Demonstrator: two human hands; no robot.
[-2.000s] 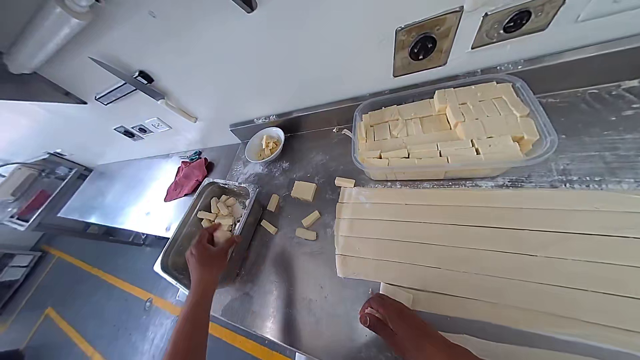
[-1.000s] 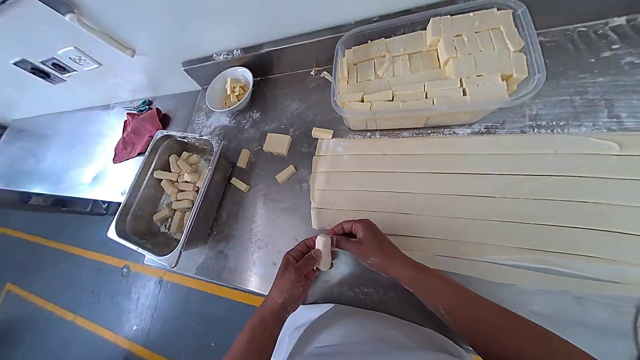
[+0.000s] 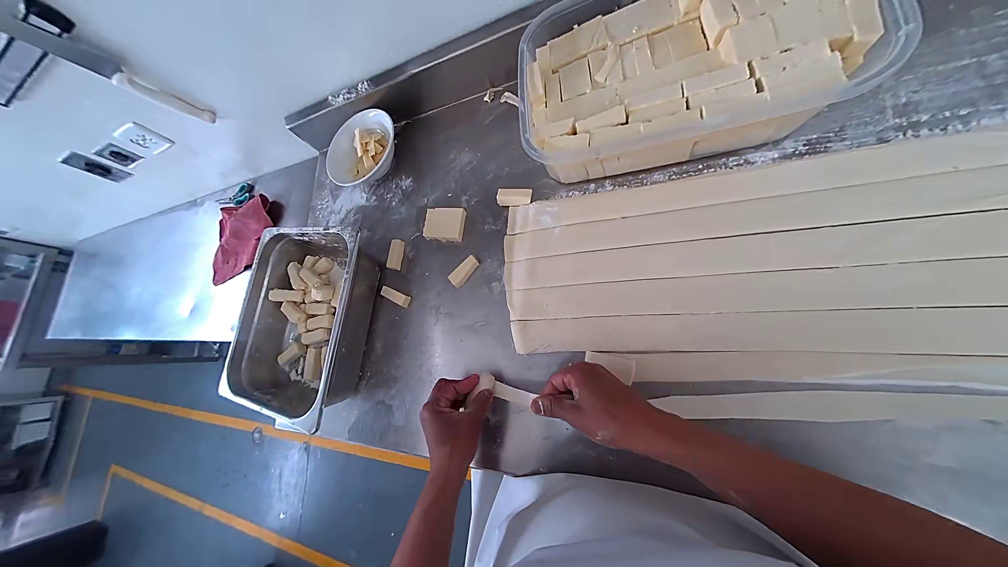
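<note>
Near the table's front edge, my left hand (image 3: 457,409) holds a cheese stick (image 3: 482,386) partly wrapped in dough. A strip of dough (image 3: 516,395) stretches from it to my right hand (image 3: 587,403), whose thumb and fingers pinch the strip. Long parallel dough strips (image 3: 748,268) lie to the right; the nearest one runs on beyond my right hand. Several loose cheese sticks (image 3: 463,271) and a thicker cheese block (image 3: 445,224) lie on the steel table. Wrapped sticks (image 3: 319,323) are heaped in a deep steel pan (image 3: 260,370) at left.
A clear plastic tub (image 3: 535,150) of cut cheese stands at the back. Left of it is a white bowl (image 3: 340,161) with cheese scraps. A red cloth (image 3: 240,236) lies behind the steel pan. A knife (image 3: 157,94) is on the wall.
My left hand has left the pan, where it was two seconds ago, and now holds a stick at the front edge. Since one second ago, my hands have moved apart with dough stretched between them.
</note>
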